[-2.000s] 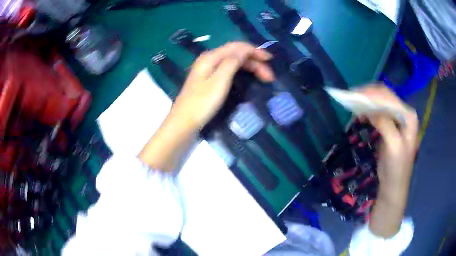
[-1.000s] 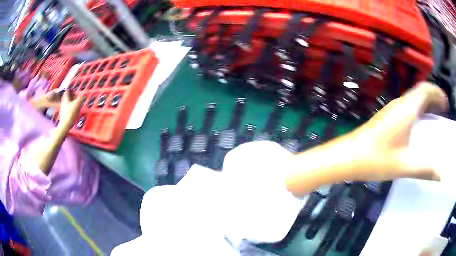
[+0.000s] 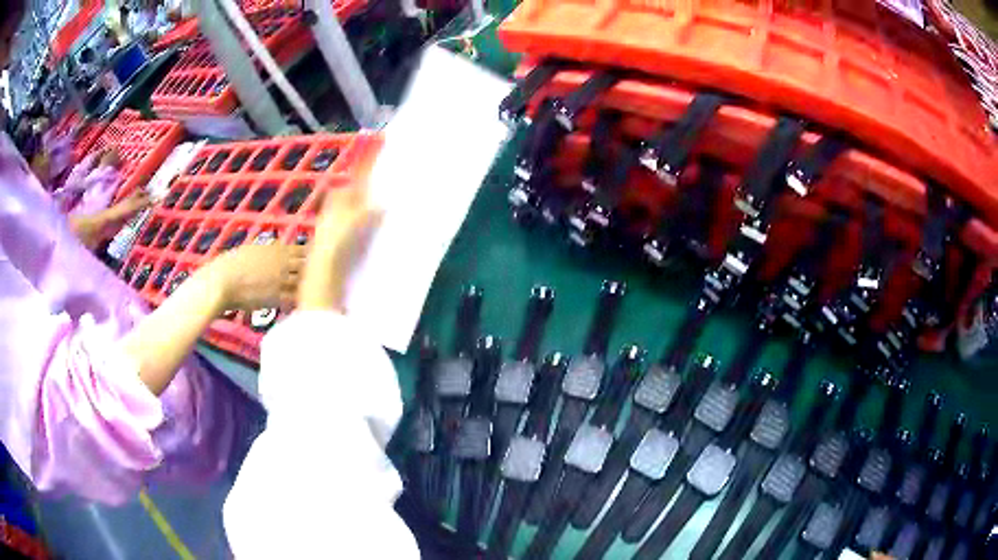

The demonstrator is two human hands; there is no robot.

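My left hand (image 3: 332, 246), blurred, extends from a white sleeve at left centre. It holds a long blank white paper sheet (image 3: 436, 181) by its left edge, in front of the compartment tray. Black smartwatches (image 3: 589, 447) lie open in slanting rows at centre and right; many faces look grey-white with faint lines, like printed film. Only a sliver of skin, seemingly my right hand (image 3: 879, 556), shows at the bottom edge beside a small white piece (image 3: 851, 556); its grip is hidden.
An orange-red compartment tray (image 3: 243, 184) stands at left; a person in a pink sleeve (image 3: 82, 383) has a hand on it. Stacked orange-red trays (image 3: 755, 66) fill the back right, with straps and silver buckles hanging over the green table (image 3: 558, 257). Grey posts (image 3: 341, 60) rise behind.
The view has swung left. My left hand has moved from over the watches to the compartment tray, carrying the white sheet. My right hand has dropped almost out of view.
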